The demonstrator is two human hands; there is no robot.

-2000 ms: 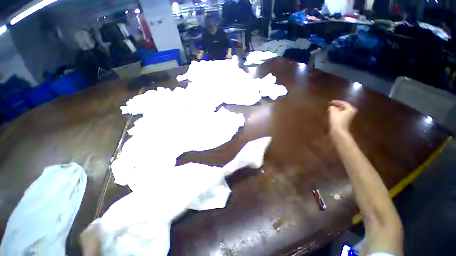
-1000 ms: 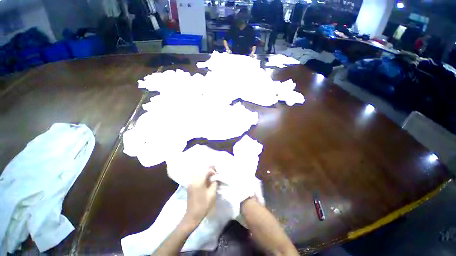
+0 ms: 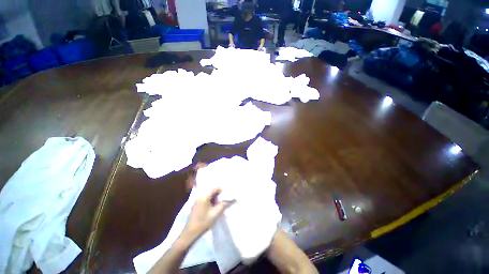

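Note:
A bright white shirt (image 3: 244,214) is bunched near the front of the brown table, its detail washed out. My left hand (image 3: 208,210) lies on top of it, thumb and fingers pinching the cloth. My right forearm (image 3: 289,255) goes under the shirt from the lower right. Blurred fingers, apparently of my right hand (image 3: 197,174), show at the shirt's upper left edge; their grip is unclear and the rest of that hand is covered. Small red and silver thread snips (image 3: 340,209) lie on the table at right.
A large white garment heap (image 3: 209,107) spreads beyond the held shirt. Another white shirt (image 3: 45,198) lies at left, beyond the table seam. A person in dark clothes (image 3: 247,31) is at the far side. Yellow edging (image 3: 423,206) runs along the right front rim.
My hands came together on the shirt, which was first stretched out at left. Since a second ago, the cloth has been drawn over my right forearm, and fingers now show at its upper left edge.

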